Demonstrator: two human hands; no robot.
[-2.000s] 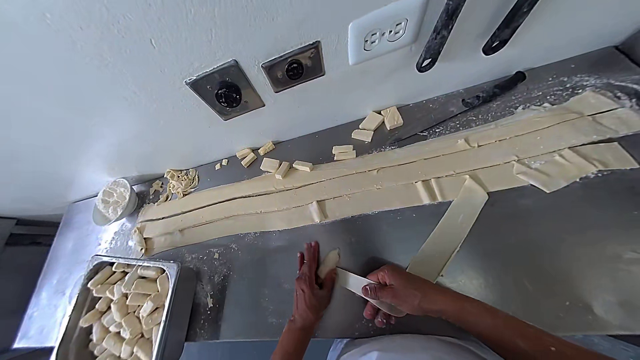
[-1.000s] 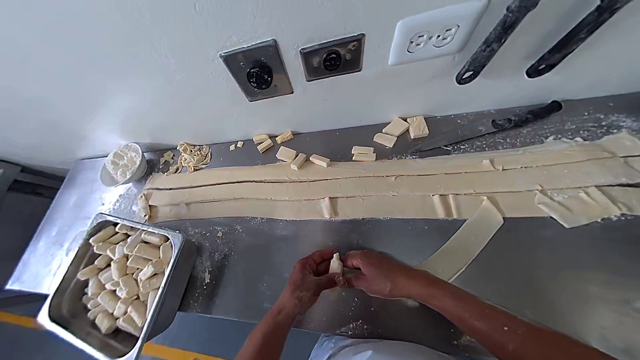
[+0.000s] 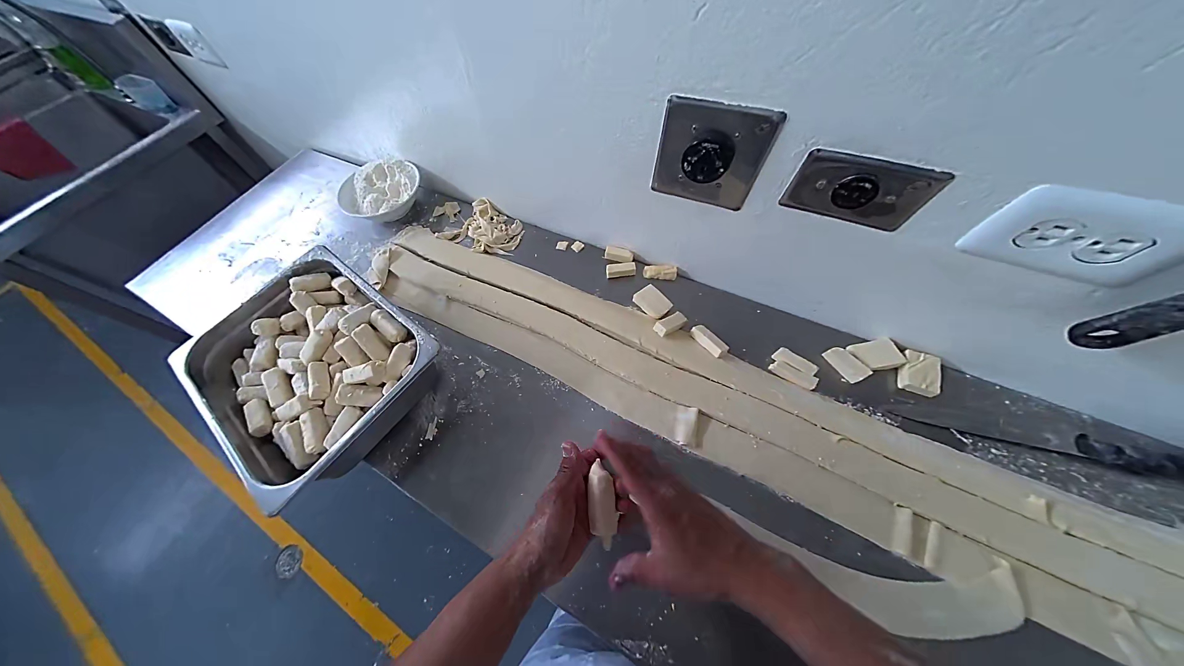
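My left hand (image 3: 559, 518) holds a small dough-wrapped roll (image 3: 602, 504) upright above the steel worktop. My right hand (image 3: 675, 527) is cupped at the roll's right side, its thumb apart; whether its fingers grip the roll is hard to tell. Long flat dough strips (image 3: 592, 347) lie side by side behind the hands. A loose strip of dough (image 3: 888, 597) curves out from under my right forearm. Pale cheese-like sticks (image 3: 709, 340) lie along the back edge of the dough. To the left, a steel pan (image 3: 421, 356) holds several finished rolls (image 3: 317, 379).
A white bowl of flour (image 3: 384, 188) stands at the back left, beside a heap of dough scraps (image 3: 490, 227). A knife with a dark handle (image 3: 1124, 455) lies near the wall at right. Wall outlets (image 3: 708, 153) sit above the worktop (image 3: 490, 444).
The piece in my hands has gone from a trailing dough strip to a closed roll. My right hand has opened somewhat around it. The view has swung left, towards the pan.
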